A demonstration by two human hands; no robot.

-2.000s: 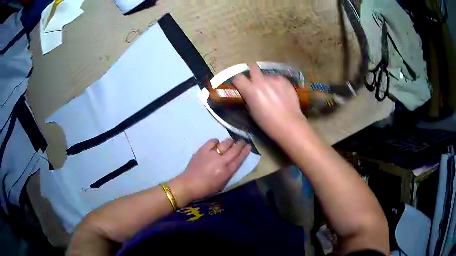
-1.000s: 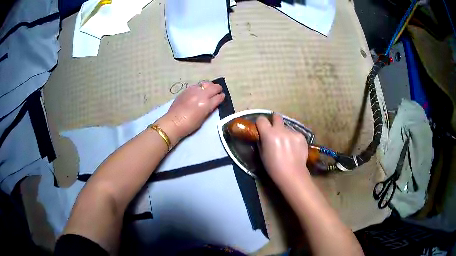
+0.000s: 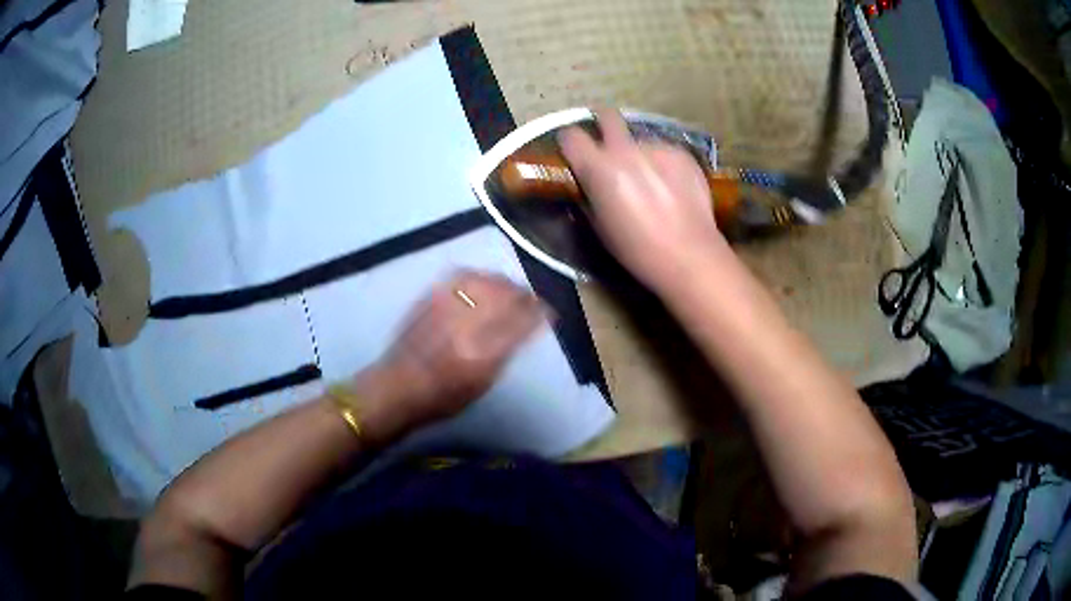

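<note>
A pale grey-white garment panel [image 3: 341, 153] lies on the beige pressing table, with a black hem band [image 3: 475, 88] along its right edge. A dark seam stripe [image 3: 341, 261] runs across it and a short dark line [image 3: 258, 386] lies below. My right hand [image 3: 652, 194] is closed on the handle of the iron [image 3: 529, 179], whose pointed sole rests on the hem band where the seam meets it. My left hand [image 3: 464, 340] is blurred over the lower right of the panel; its fingers are near the band, and whether they touch is unclear.
Black-handled scissors [image 3: 910, 294] lie on a pale greenish cloth [image 3: 969, 252] at the right edge. The iron's dark hose [image 3: 867, 106] runs up at the right. Striped pale layers [image 3: 47, 200] drape at the left. A white piece [image 3: 156, 21] lies at the upper left.
Since one second ago, my left hand has moved from the band's upper end down to the panel's lower right. In the picture, the iron, panel and scissors sit higher as the view has shifted.
</note>
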